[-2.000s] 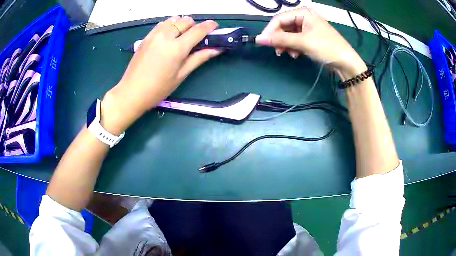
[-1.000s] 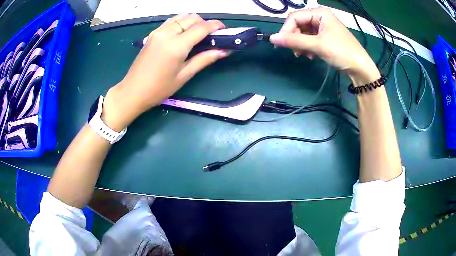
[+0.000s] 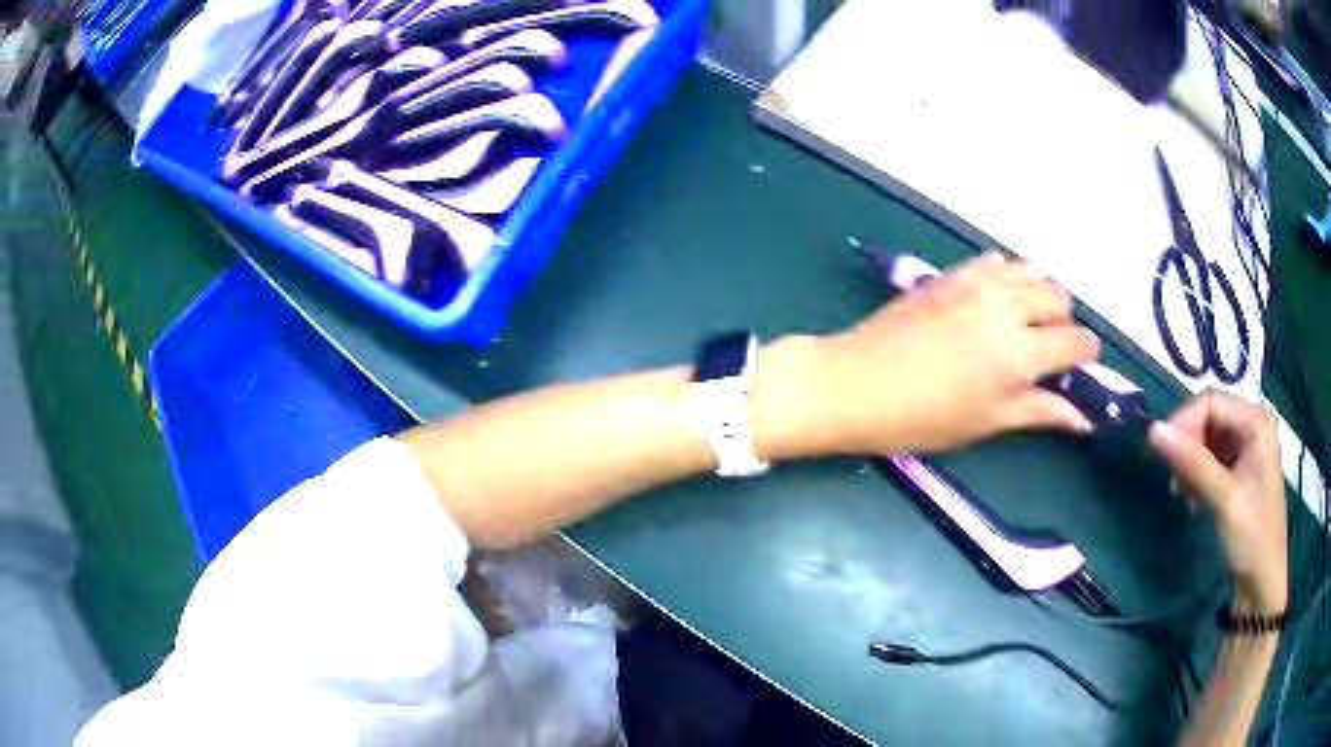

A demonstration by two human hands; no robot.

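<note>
My left hand [image 3: 971, 350] is closed around a pink-and-black 3D printing pen [image 3: 1098, 391], its narrow tip pointing to the upper left and its rear end to the right. My right hand [image 3: 1223, 453] is at the pen's rear end with fingertips pinched; what they hold is too small and blurred to tell. A second pen [image 3: 993, 533] lies on the bench below my left hand, with black cables and a thin pale strand at its rear end. A loose black USB cable [image 3: 1007, 651] lies nearer me, its plug to the left.
The blue left parts bin [image 3: 489, 299], full of pens, stands at the upper left. Black-handled scissors [image 3: 1200, 299] lie on the white board [image 3: 993, 132] at the far side. Another blue bin [image 3: 263, 394] is below the bench edge.
The view has swung to the left and tilted, bringing in more of the left bin and the scissors. Both hands stay at the held pen; the lying pen and loose cable look unmoved on the bench.
</note>
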